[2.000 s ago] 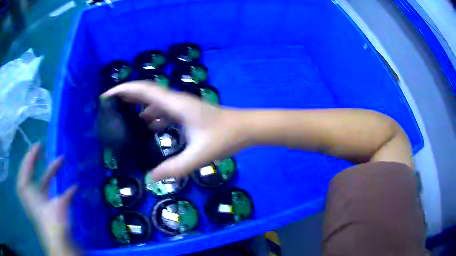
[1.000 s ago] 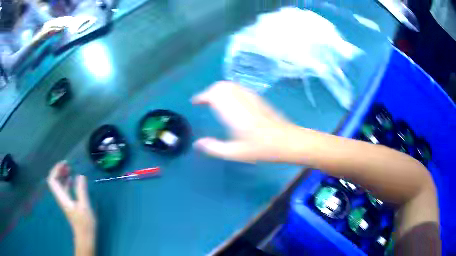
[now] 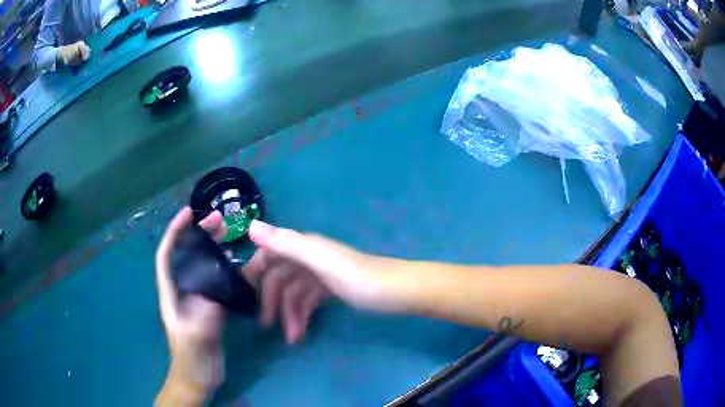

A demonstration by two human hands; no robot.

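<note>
My left hand (image 3: 191, 318) grips a black housing (image 3: 208, 270), tilted with its dark outer side showing and blurred. My right hand (image 3: 306, 274) is close to its right side, fingers curled and blurred; I cannot tell if it touches the housing or holds anything. A second black housing (image 3: 230, 184) lies open side up on the bench just behind my hands, showing a green circuit board (image 3: 241, 224) and a small whitish block. No screwdriver can be made out.
A crumpled plastic bag (image 3: 548, 107) lies at the back right. The blue bin (image 3: 648, 187) with several housings is at the right. Two housings (image 3: 165, 87) (image 3: 37, 196) lie on the green conveyor. A person's hand (image 3: 73, 54) is across it.
The view has swung from the bin to the bench. My hands have come together, and my left hand has taken hold of a housing. The red-handled screwdriver is no longer visible.
</note>
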